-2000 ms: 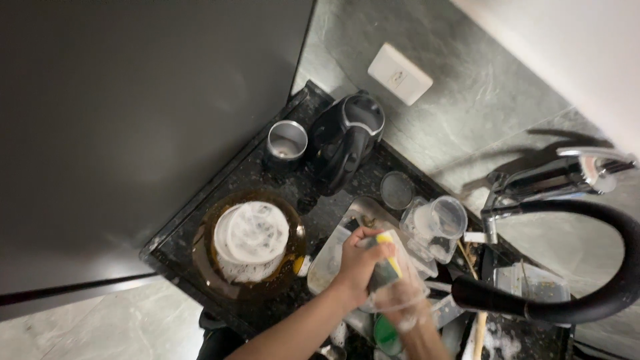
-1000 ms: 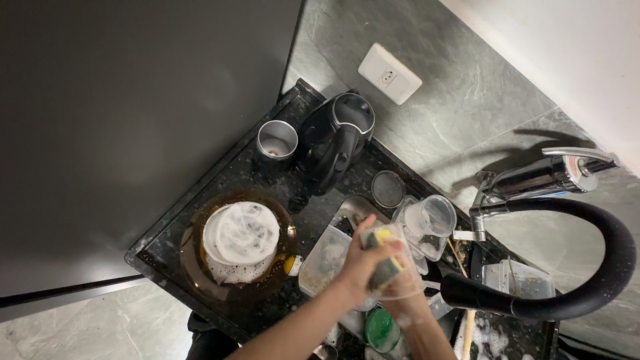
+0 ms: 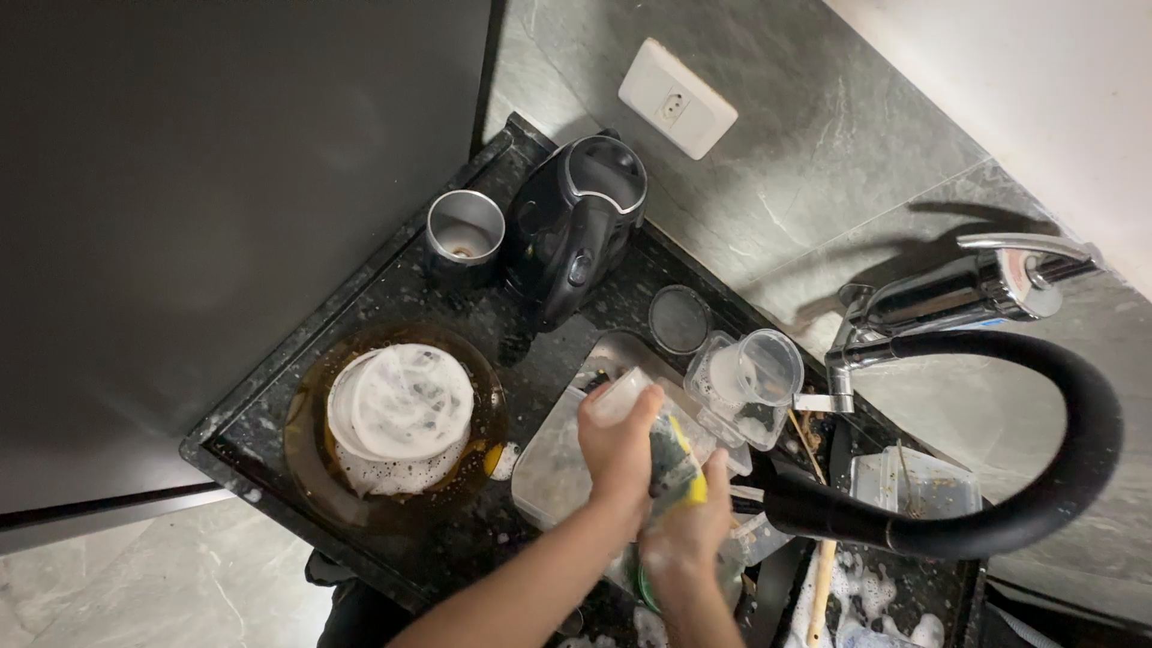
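Note:
Over the sink, my left hand [image 3: 619, 450] grips a small clear plastic container [image 3: 621, 396], whose end shows above the fingers. Close beside it, my right hand [image 3: 691, 531] holds a yellow and dark green sponge [image 3: 677, 463], which lies between the two hands. Part of the container and of the sponge is hidden by the fingers. Under the hands is a large translucent plastic container [image 3: 549, 459]. To the left, a foam-covered white round container [image 3: 412, 402] sits on an amber glass plate [image 3: 306, 450] with suds around it.
A black electric kettle [image 3: 580, 225] and a metal cup [image 3: 465, 229] stand at the back corner. Clear plastic cups [image 3: 769, 367] and a round dark lid [image 3: 679, 319] lie near the wall. A black flexible faucet [image 3: 1071, 450] arches on the right. A wooden handle [image 3: 821, 594] rests among suds.
The small container between my hands has turned, and its end now points up and left. My right hand has moved lower, with the sponge. The plate and kettle have not moved.

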